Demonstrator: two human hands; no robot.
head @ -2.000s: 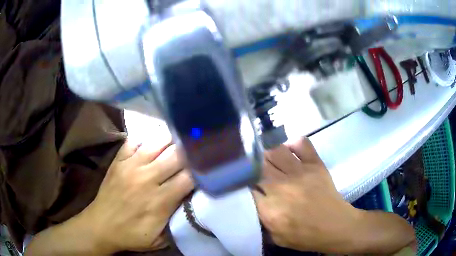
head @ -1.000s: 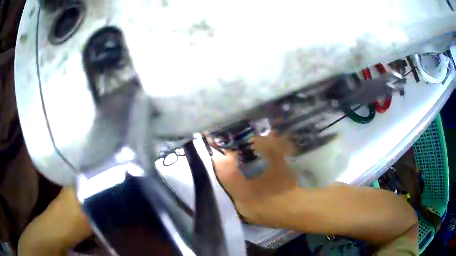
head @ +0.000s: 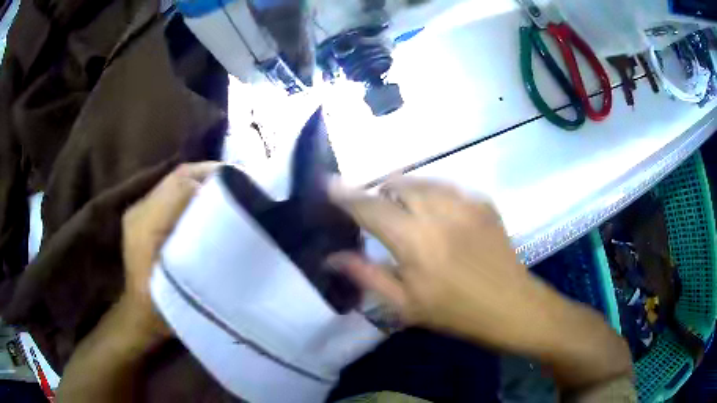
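Observation:
A white curved facing piece (head: 244, 307) with a dark stitched line is folded in front of me at the table's front edge, with dark brown cloth (head: 314, 236) inside its fold and a pointed dark end standing up. My left hand (head: 153, 244) holds the white piece at its left side, partly hidden behind it. My right hand (head: 440, 244), blurred, has its thumb and finger around the dark cloth at the fold's right side; whether they pinch it is unclear. The presser foot and needle area (head: 291, 79) lies beyond the piece, apart from it.
A large brown garment (head: 94, 142) is heaped at the left. Scissors with green and red handles (head: 578, 75) lie on the white table (head: 472, 189) at the right, beside small dark metal parts (head: 626, 79). A green basket (head: 692, 212) holding scraps sits below the table's right edge.
The view has shifted, showing more table and less machine head. The white piece is now raised and folded in front of the machine. My right hand has moved away from beside the needle area, towards me.

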